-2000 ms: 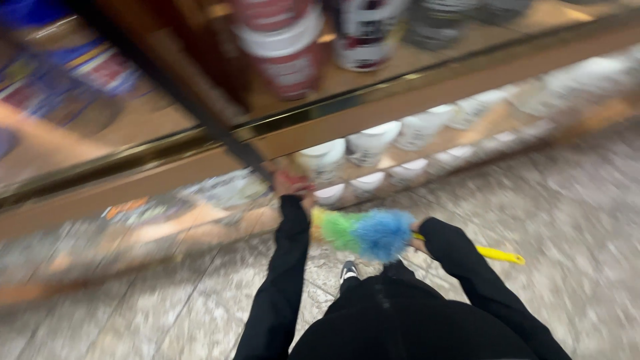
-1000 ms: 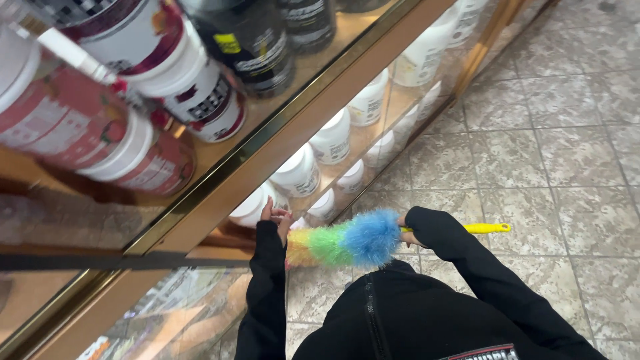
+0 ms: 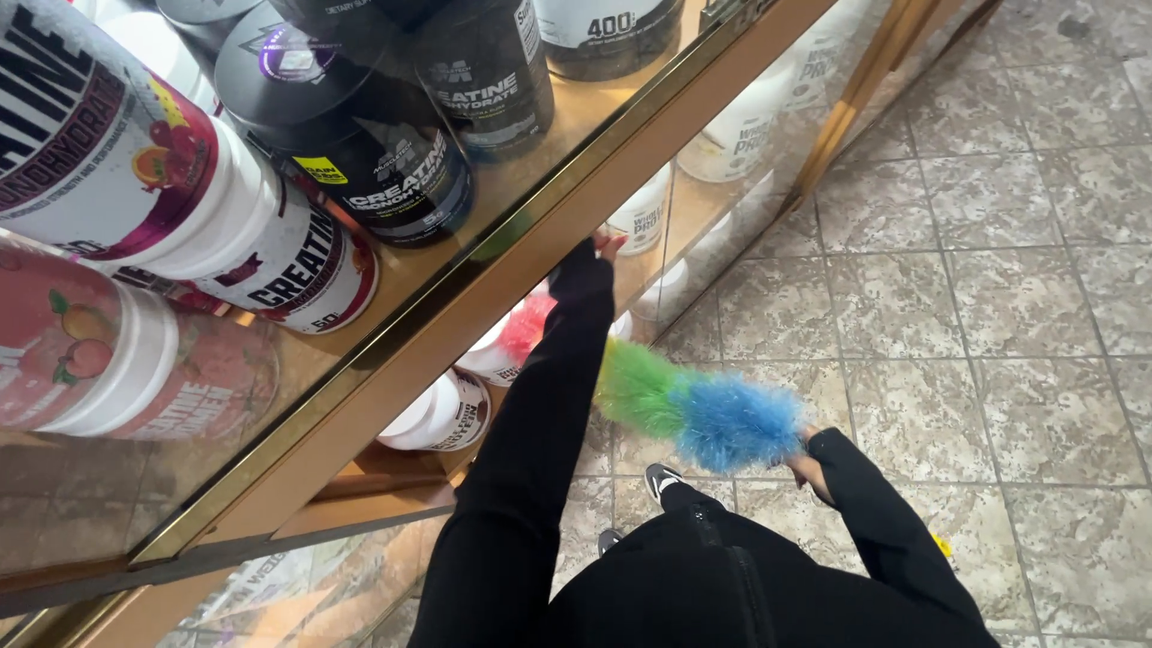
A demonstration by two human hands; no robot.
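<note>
My right hand is closed around the yellow handle of a fluffy duster with blue, green and red fibres. The duster's head reaches left into the lower part of a glass-fronted wooden display case, its far end among white tubs, partly behind my left sleeve. At the edge of the lower glass pane, beside a white protein tub, is my left hand; only its fingers show, and their grip is not clear. The yellow handle's end peeks out past my right sleeve.
Creatine tubs crowd the upper shelf behind glass. A brass-coloured rail runs diagonally along that shelf's front. More white tubs stand behind the lower glass. My shoes are on the tiled floor close to the case.
My left hand has moved away from the duster, farther along the lower glass. The duster's far end now reaches in among the lower tubs. The view has shifted along the case.
</note>
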